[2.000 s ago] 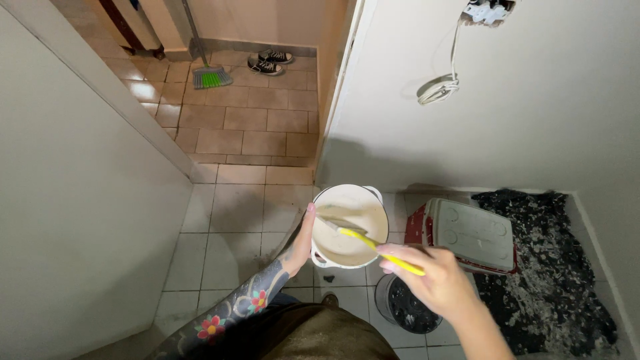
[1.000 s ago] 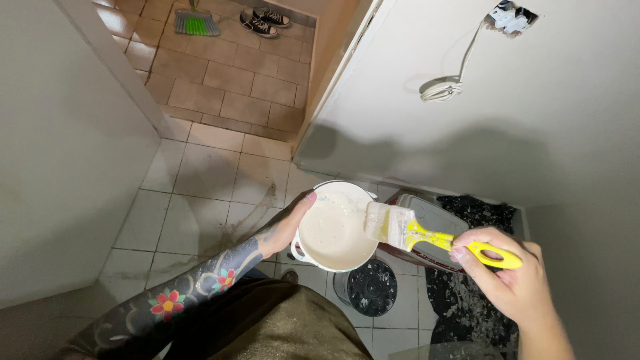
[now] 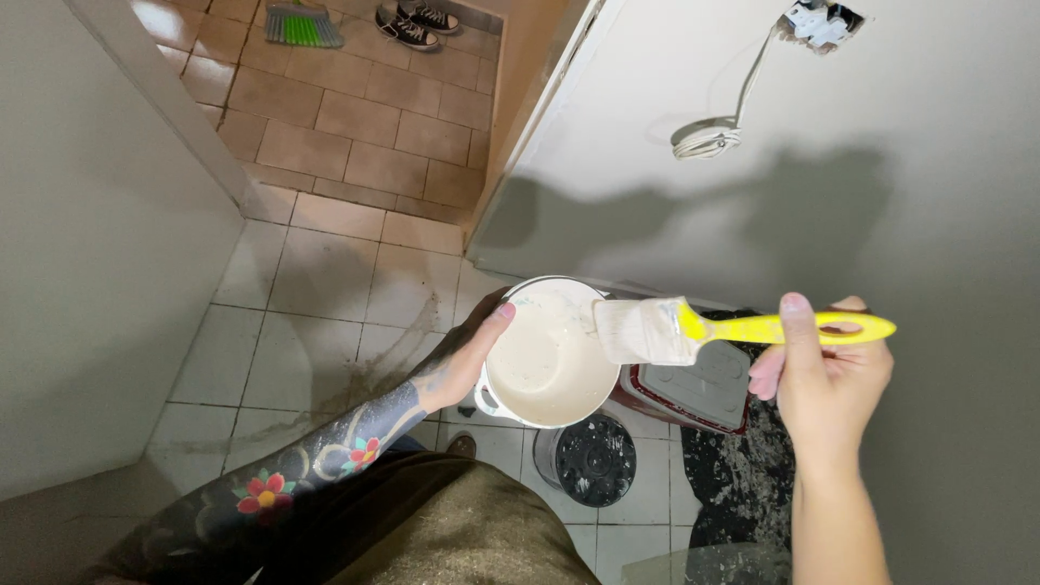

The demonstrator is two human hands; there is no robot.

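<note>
My left hand (image 3: 467, 361) grips the left rim of a white two-handled pot (image 3: 552, 353), its thumb over the edge. Pale paint coats the inside of the pot. In my right hand (image 3: 825, 366) is the yellow handle of a wide paintbrush (image 3: 650, 331), held level. The brush's paint-covered bristles overlap the pot's right rim in the view; whether they touch it I cannot tell.
Below the pot stands a black lidded bucket (image 3: 597, 459), beside a red container with a grey lid (image 3: 699, 382). Spattered black sheeting (image 3: 739, 487) lies along the right wall. Coiled cable (image 3: 707, 142) hangs from an open wall box (image 3: 821, 24). Sneakers (image 3: 414, 26) and a broom (image 3: 302, 26) lie beyond the doorway.
Two seconds ago the brush was inside the pot; it came out to the right by one second ago. Since then the brush has gone from slanted to nearly level. My left hand still grips the pot.
</note>
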